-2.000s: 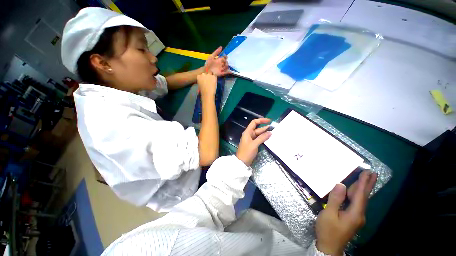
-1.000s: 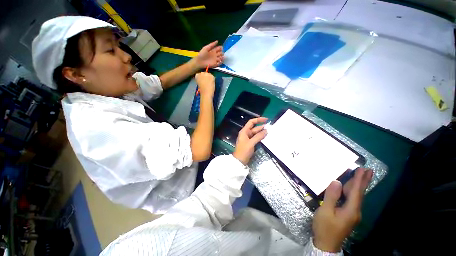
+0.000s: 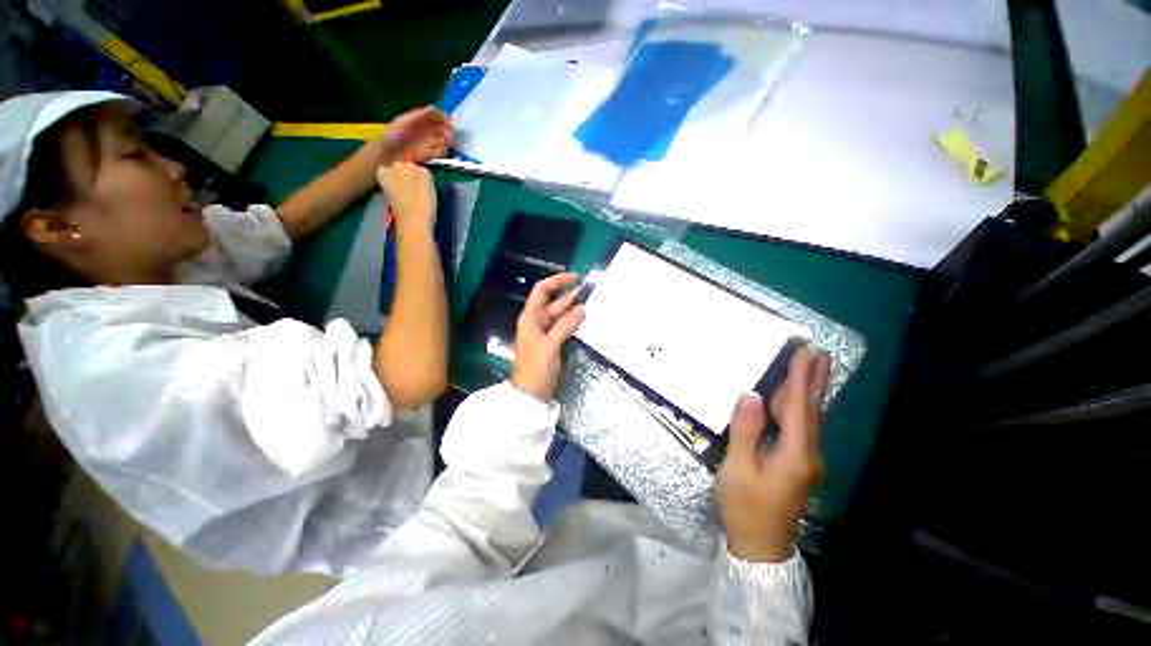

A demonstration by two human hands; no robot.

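Note:
A tablet point(image 3: 688, 334) with a black border and a white lit screen lies over a silvery bubble wrap pad point(image 3: 631, 435). A tiny dark mark shows on the screen. My left hand point(image 3: 544, 334) holds the tablet's left end, fingertips on its edge. My right hand point(image 3: 770, 473) holds its right end, thumb at the near corner and fingers at the far side. Inner parts with a small yellow strip point(image 3: 701, 442) show along the near edge, beneath the screen. What lies under the screen is mostly hidden.
A black glossy tablet point(image 3: 524, 271) lies left on the green mat. A co-worker point(image 3: 227, 341) in white sits at left, holding an orange-red stick over a dark unit. White sheets point(image 3: 858, 152), blue film point(image 3: 656, 101) and a yellow tag point(image 3: 967, 154) lie behind. Dark equipment stands right.
The view has turned to the right, so the bench, tablet and co-worker sit further left in the picture. Both my hands keep their hold on the tablet.

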